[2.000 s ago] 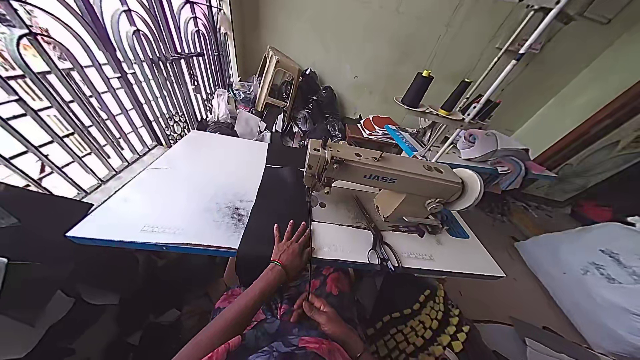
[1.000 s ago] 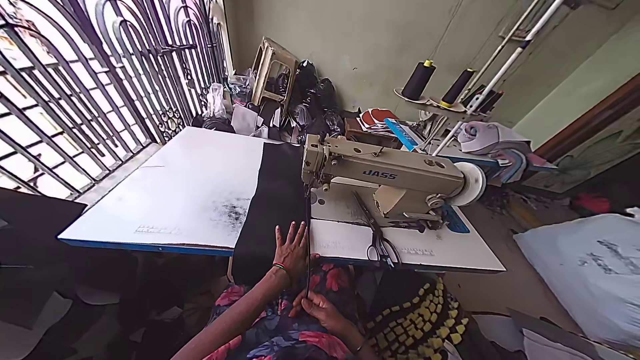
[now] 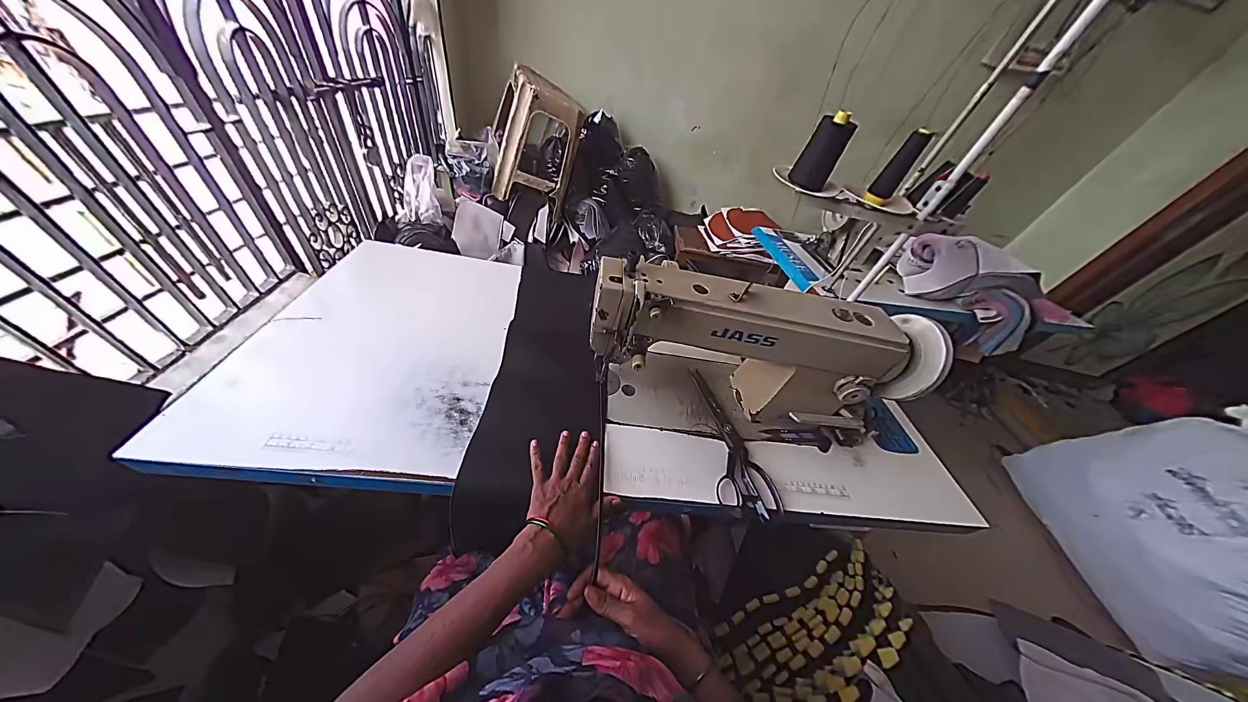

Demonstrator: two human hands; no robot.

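Observation:
A long piece of black fabric (image 3: 531, 380) runs over the white table and hangs past its front edge. My left hand (image 3: 565, 487) lies spread on it near that edge, fingers apart. Below the edge, my right hand (image 3: 614, 595) pinches a narrow dark strip (image 3: 599, 526) that runs up along the fabric's right side to the needle area of a beige industrial sewing machine (image 3: 760, 322). The machine's head stands over the fabric's right edge; its needle is too small to make out. Right of my hands, dark-handled scissors (image 3: 736, 448) lie on the table, handles at the front edge.
The white table (image 3: 322, 370) has a blue front edge. Black thread cones (image 3: 822, 154) stand on a rack behind the machine. A metal window grille (image 3: 195, 146) is at the left, with a stool (image 3: 536, 136) and black bags (image 3: 639, 180) behind. A white sack (image 3: 1150, 526) sits at the right.

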